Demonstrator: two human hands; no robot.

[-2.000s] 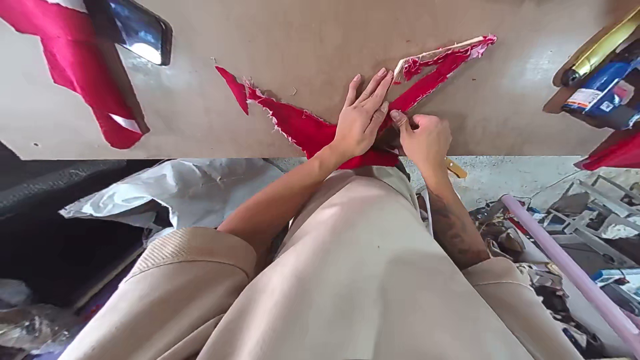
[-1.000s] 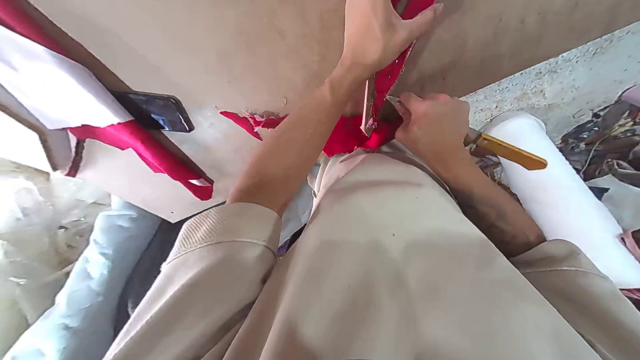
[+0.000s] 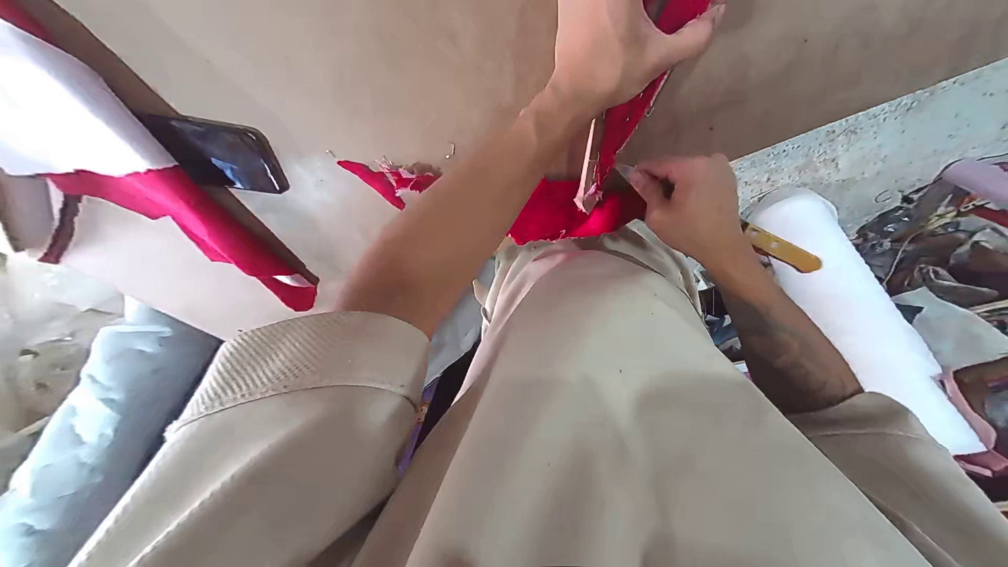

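Frayed red fabric (image 3: 579,211) lies at the table's near edge, against my beige clothing, and a narrow red strip of it runs up to the top of the view. Over that strip is my left hand (image 3: 622,47), thumb spread to the right; its fingers are cut off by the top edge. A pale, thin strip (image 3: 589,161) lies along the red one. Beside the fabric, my right hand (image 3: 693,201) is closed around a yellow-handled tool (image 3: 783,247). A thin pointed tip shows at its thumb and forefinger, close to the red strip. The tool's middle is hidden.
On the brown table (image 3: 441,71) a black phone (image 3: 216,151) lies left, beside red fabric (image 3: 197,224) and white material (image 3: 71,102). A small red scrap (image 3: 378,179) is near my left forearm. A white roll (image 3: 858,315) stands right, a pale blue roll (image 3: 94,409) lower left.
The view has shifted and turned since the oldest frame. My left hand has moved up along the red strip. My right hand stays beside the fabric's lower part.
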